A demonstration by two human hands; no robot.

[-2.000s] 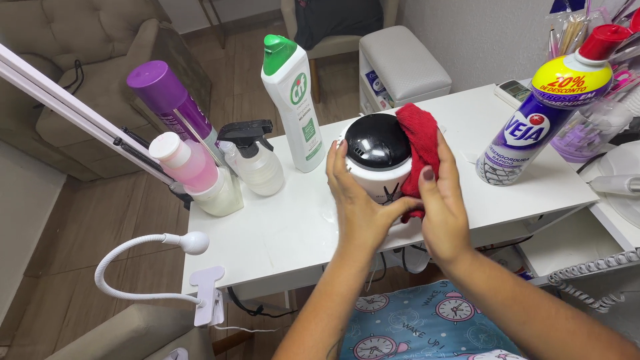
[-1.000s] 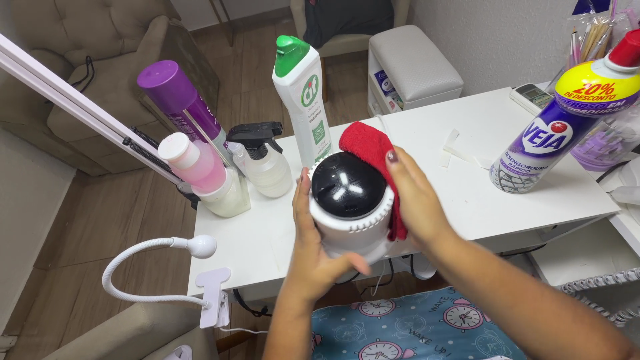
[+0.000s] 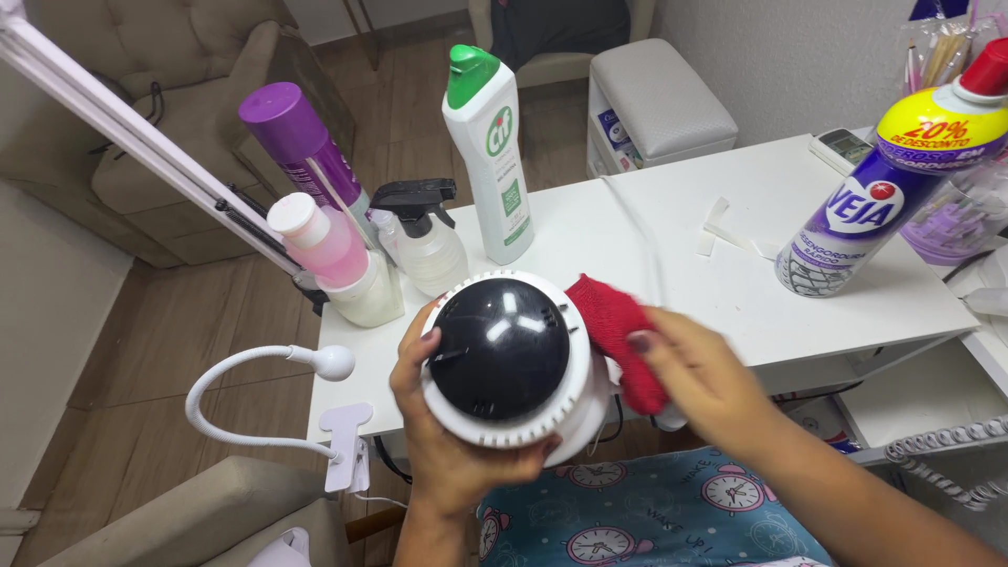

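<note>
A round white appliance with a glossy black domed top (image 3: 501, 349) is tilted toward me above the front edge of the white table (image 3: 661, 236). My left hand (image 3: 449, 425) grips it from the left and from below, with the thumb and fingers around its white rim. My right hand (image 3: 701, 378) holds a red cloth (image 3: 618, 339) against or close to the appliance's right side; actual contact is hard to tell. Behind the appliance stand a white Cif bottle (image 3: 492, 157) with a green cap and a clear spray bottle (image 3: 429, 244) with a black trigger.
A pink-liquid bottle (image 3: 335, 252) and a purple spray can (image 3: 295, 142) stand at the table's left. A Veja aerosol can (image 3: 866, 181) is at the right, near white strips (image 3: 713, 224). A white gooseneck lamp (image 3: 228, 425) is clipped to the left edge. A thin cable crosses the tabletop.
The appliance has tilted so its black top faces me more, and it sits lower in view. My right hand with the red cloth has moved from its upper rim to its right side.
</note>
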